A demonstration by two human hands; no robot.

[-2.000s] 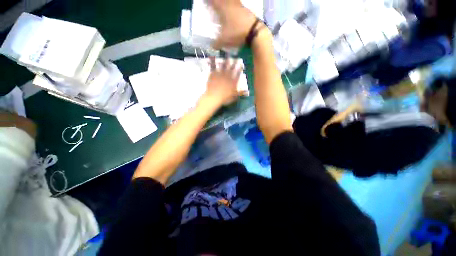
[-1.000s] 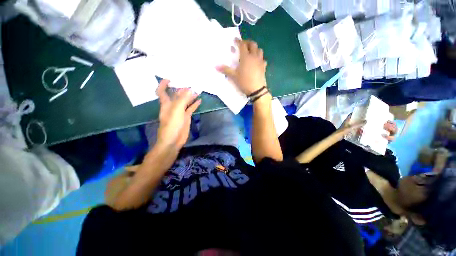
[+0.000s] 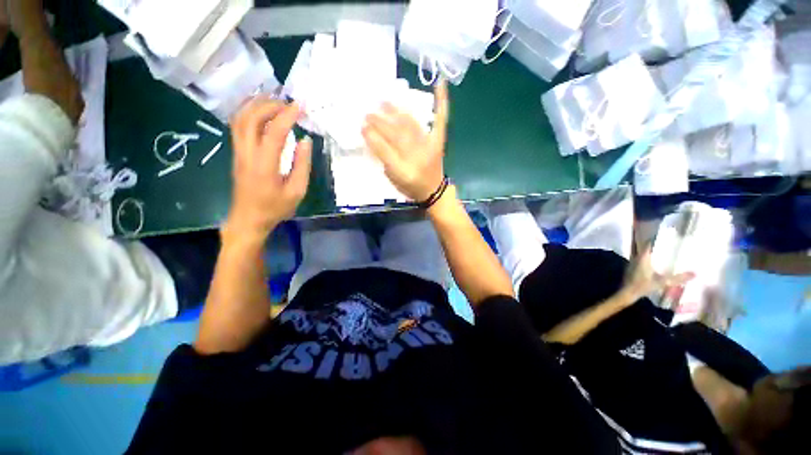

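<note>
White flat box blanks (image 3: 363,62) lie in a loose, uneven pile on the green bench in front of me, reaching its near edge. My right hand (image 3: 402,149), with dark bands on the wrist, lies over the right side of the pile, fingers spread and pointing up-left. My left hand (image 3: 269,158) is at the pile's left side, fingers apart and bent, slightly blurred. A small white edge shows between its thumb and fingers; I cannot tell whether it is held.
White boxes with cable loops (image 3: 605,102) stand at the right and back. A white stack (image 3: 200,53) is at the back left. White sticks and a cable ring (image 3: 171,149) lie at left. People sit on both sides; the one at right holds white pieces (image 3: 692,258).
The blanks now lie in a narrower pile reaching the bench edge. My left hand has moved left and up, and my right hand has shifted slightly left and down onto the pile.
</note>
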